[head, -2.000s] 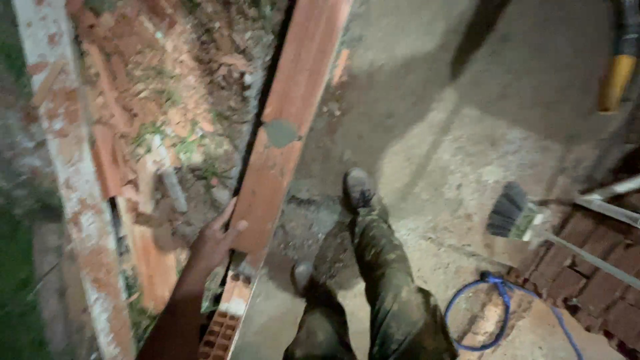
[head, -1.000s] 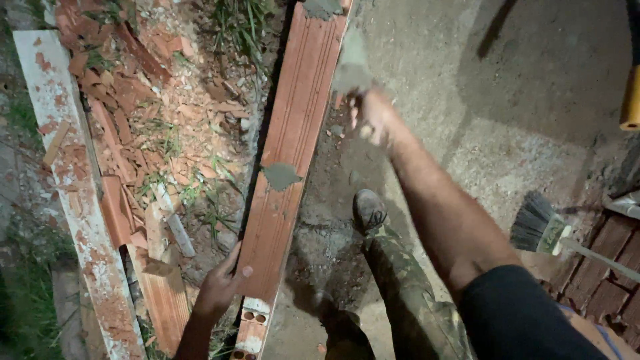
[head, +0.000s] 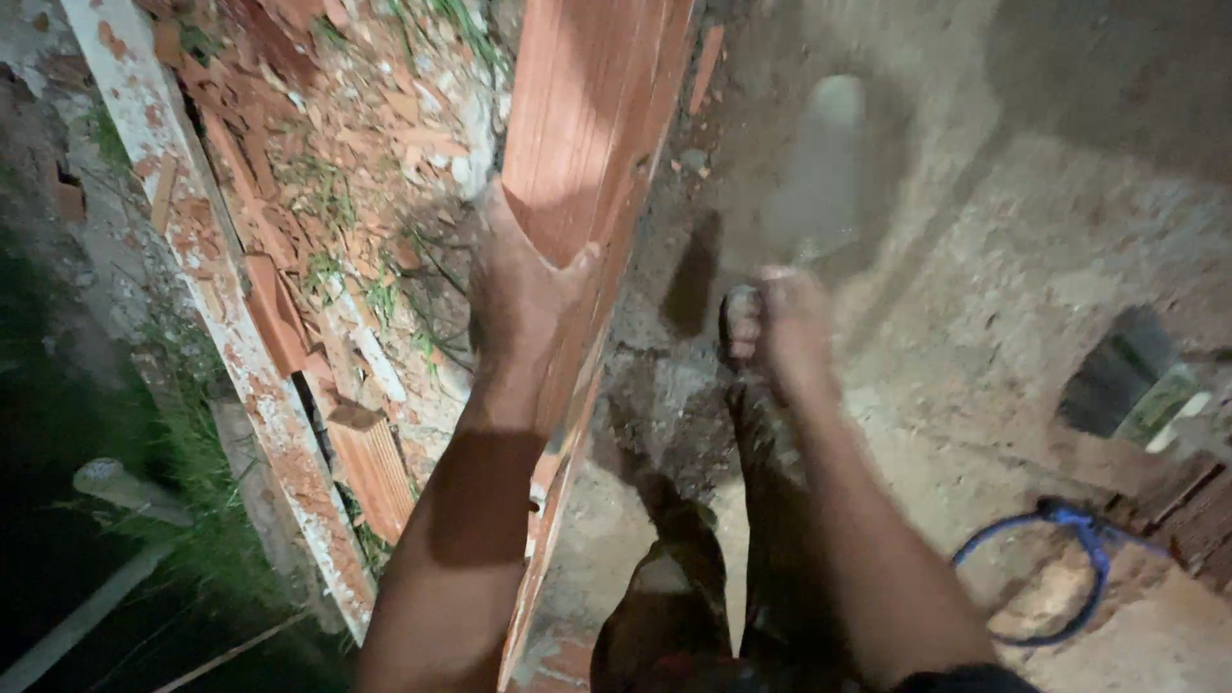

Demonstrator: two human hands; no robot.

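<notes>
A long row of ribbed red clay hollow blocks (head: 587, 106) runs from the top centre down to the lower middle. My left hand (head: 525, 260) spans the upper block, its thumb and fingers at opposite sides. To the right, my right hand (head: 784, 322) is closed around the handle of a trowel, largely hidden by the fingers. The trowel's grey blade (head: 818, 173) points up the view, blurred, above the concrete floor and apart from the blocks. No mortar patch shows on the visible block face.
Brick rubble (head: 375, 125) and a mortar-stained board (head: 231, 318) lie left of the blocks, with grass beyond. A brush (head: 1131, 380) rests on the floor at right, above a blue hose or cord loop (head: 1097, 577). My legs and feet are below my right hand.
My left hand has moved from the side of the row to a grip across a block. My right hand, near the row's upper right edge one second ago, is now farther from it. Mortar patches showed earlier.
</notes>
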